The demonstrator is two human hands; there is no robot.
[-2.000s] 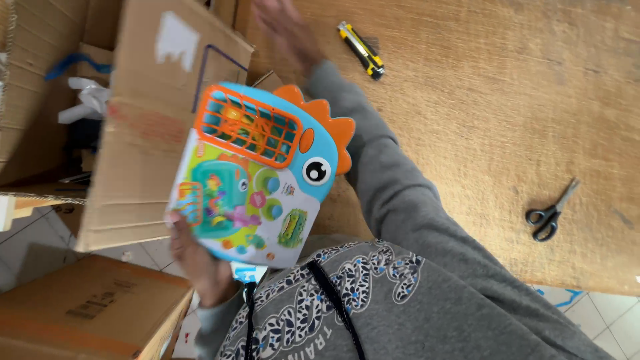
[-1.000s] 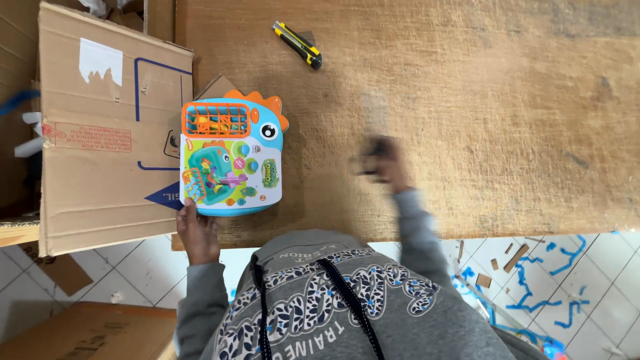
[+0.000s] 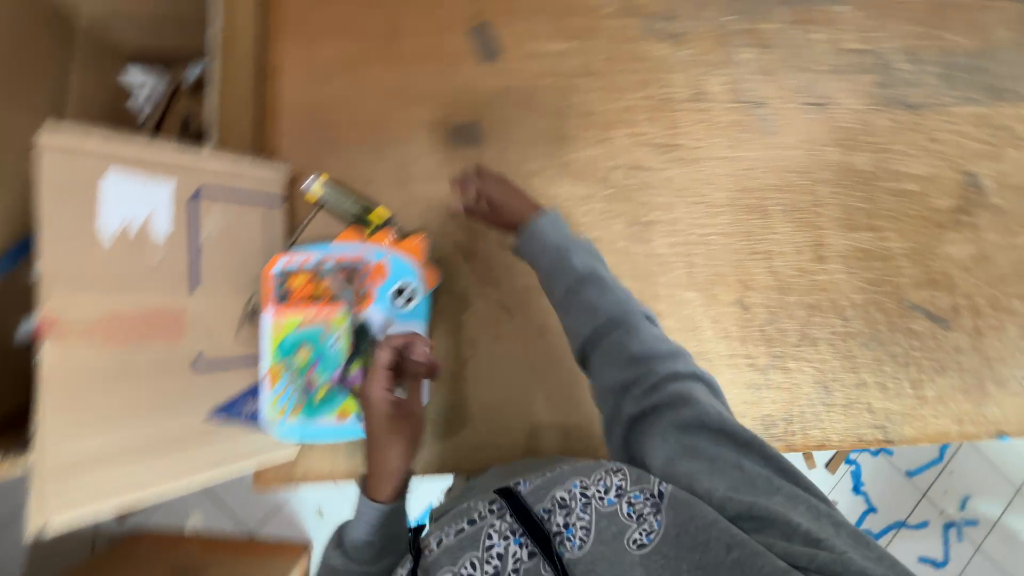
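A blue and orange dinosaur-shaped toy pack with an orange grille lies at the left of the wooden table. Over its lower right part is my left hand, its fingers closed on a dark, blurred object that looks like the scissors. Just beyond the pack's orange crest lies a yellow and black utility knife. My right hand is over the table to the right of the knife, fingers curled, with nothing visible in it.
An open cardboard box stands at the left, its flap spread beside the pack. The wooden table bears dark marks. Blue strips lie on the tiled floor, and another carton is at the lower left.
The scissors, on the table at the right two seconds ago, are no longer there. My left hand has left the pack's lower left edge for its right part. My right hand has moved farther from my body.
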